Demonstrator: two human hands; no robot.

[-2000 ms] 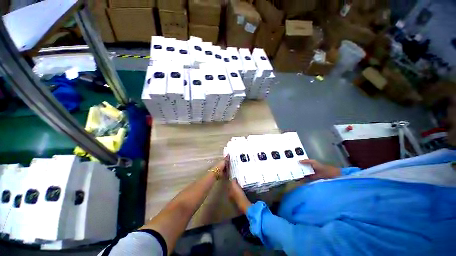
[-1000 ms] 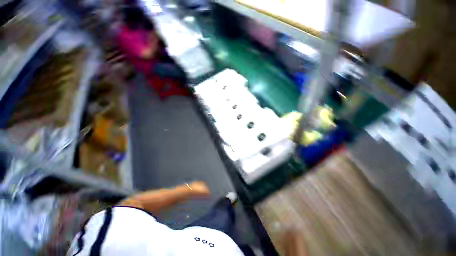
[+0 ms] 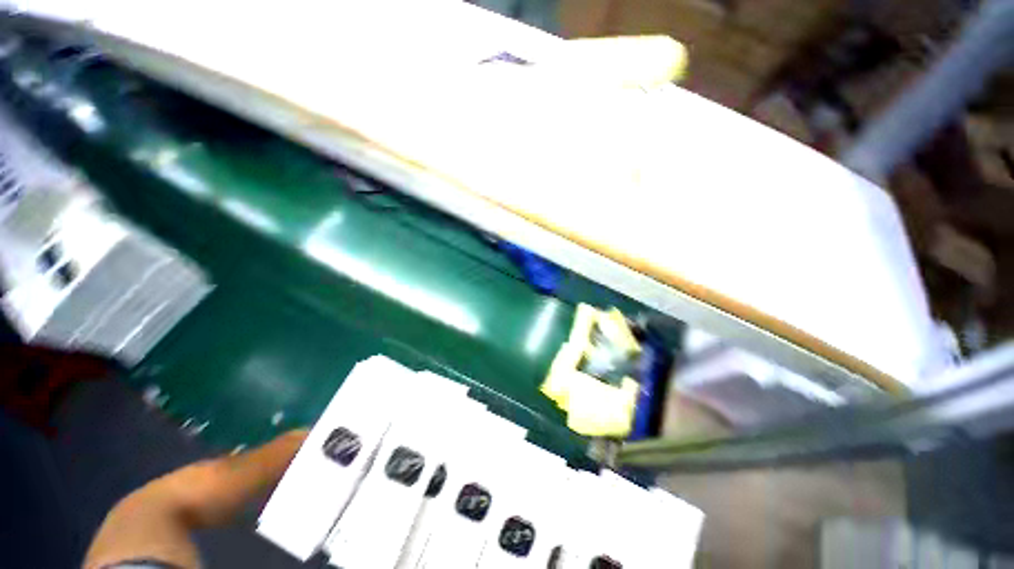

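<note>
A row of slim white smartwatch boxes [image 3: 458, 478] with black square watch pictures lies at the bottom centre, cut off by the lower edge. My left hand [image 3: 200, 500], slightly blurred, reaches in from the lower left. Its fingertips meet the left end of the row and are partly hidden there, so I cannot tell whether they grip a box. My right hand is out of the picture.
A green bench top [image 3: 256, 367] runs behind the row. Another white box stack [image 3: 106, 289] stands at the left. A large white raised shelf [image 3: 689, 178] crosses above. A yellow tray-like item [image 3: 595, 383] lies beside blue material near a metal post [image 3: 778, 436].
The view has swung from the wooden table and the person in blue, past the aisle, to the green bench close up. My left hand is now at the box row's end; my right is out of view.
</note>
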